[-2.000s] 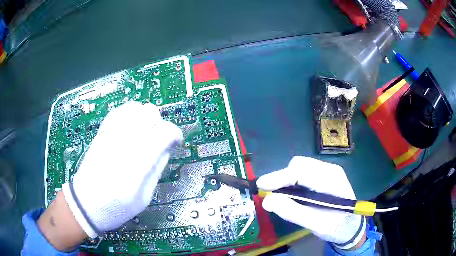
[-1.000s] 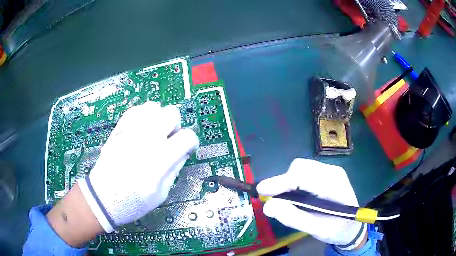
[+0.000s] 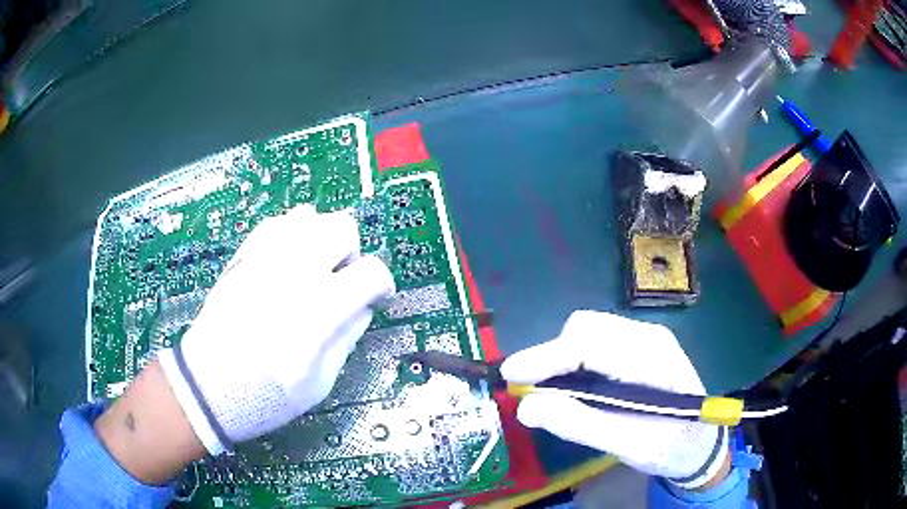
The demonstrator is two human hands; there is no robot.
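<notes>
A large green circuit board (image 3: 398, 447) with a stepped corner, white outline and silvery areas lies on a red pad (image 3: 401, 146). My right hand (image 3: 617, 393), in a white knit glove, holds a black soldering iron (image 3: 656, 400) with yellow bands. Its dark tip is at the board's silvery area, by a round hole. My left hand (image 3: 288, 323), in a white glove, is over the middle of the board with its thumb and fingers close together. Its fingertips are partly hidden, and I cannot tell whether it holds a thin wire.
A dark iron stand (image 3: 636, 214) with a yellowish sponge (image 3: 660, 263) is right of the board. A clear funnel (image 3: 731, 94) hangs at the upper right. A black round holder (image 3: 835, 234) rests on a red base (image 3: 771, 254), near a blue pen-like tool (image 3: 799, 118).
My left hand has moved right over the board since the oldest frame, and its thumb shows apart from the fingers. My right hand and the iron have barely moved.
</notes>
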